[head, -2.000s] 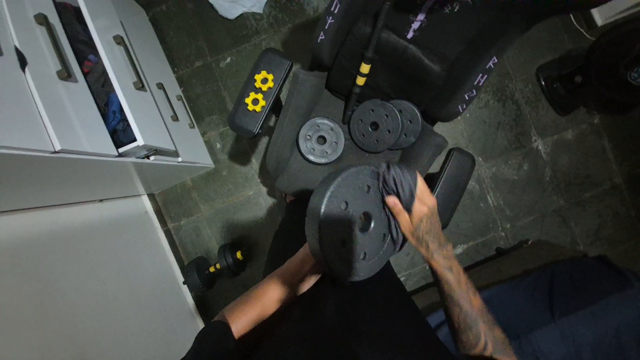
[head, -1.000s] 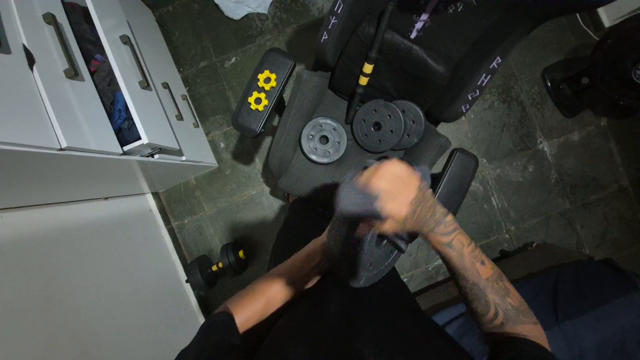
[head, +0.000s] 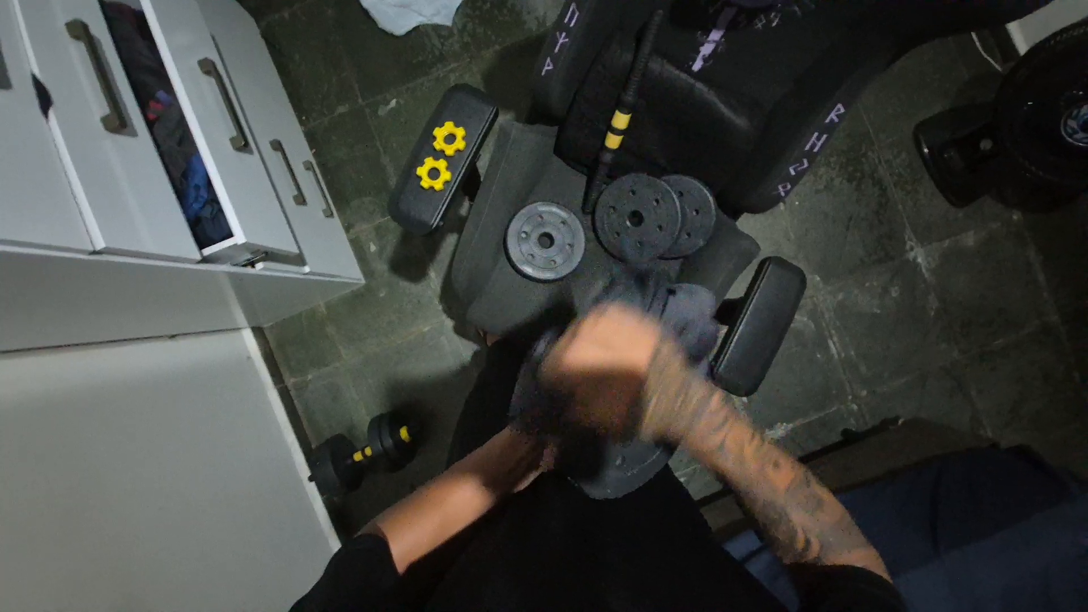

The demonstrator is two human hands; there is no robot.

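A large dark weight plate (head: 616, 469) is above my lap, mostly covered by my hands. My left hand (head: 535, 450) grips its left edge, the fingers hidden beneath. Over the plate, my right hand (head: 608, 357) is blurred and closed on a dark cloth (head: 690, 316), part of which hangs out to the right. On the grey chair seat ahead lie a small grey weight plate (head: 545, 241) and two overlapping dark plates (head: 633, 218). A dumbbell bar (head: 619, 127) with yellow bands rests behind them. Two yellow star nuts (head: 449, 138) sit on the left armrest.
The chair's left armrest (head: 416, 204) and right armrest (head: 759, 327) flank the seat. White drawers (head: 255, 170) stand at the left, one pulled out with clothes inside. An assembled dumbbell (head: 365, 455) lies on the tiled floor (head: 892, 314). A black round-based object (head: 960, 161) is at the far right.
My right hand, with the cloth, has moved left from the plate's right edge to over its middle. My left hand stays at the plate's left side.
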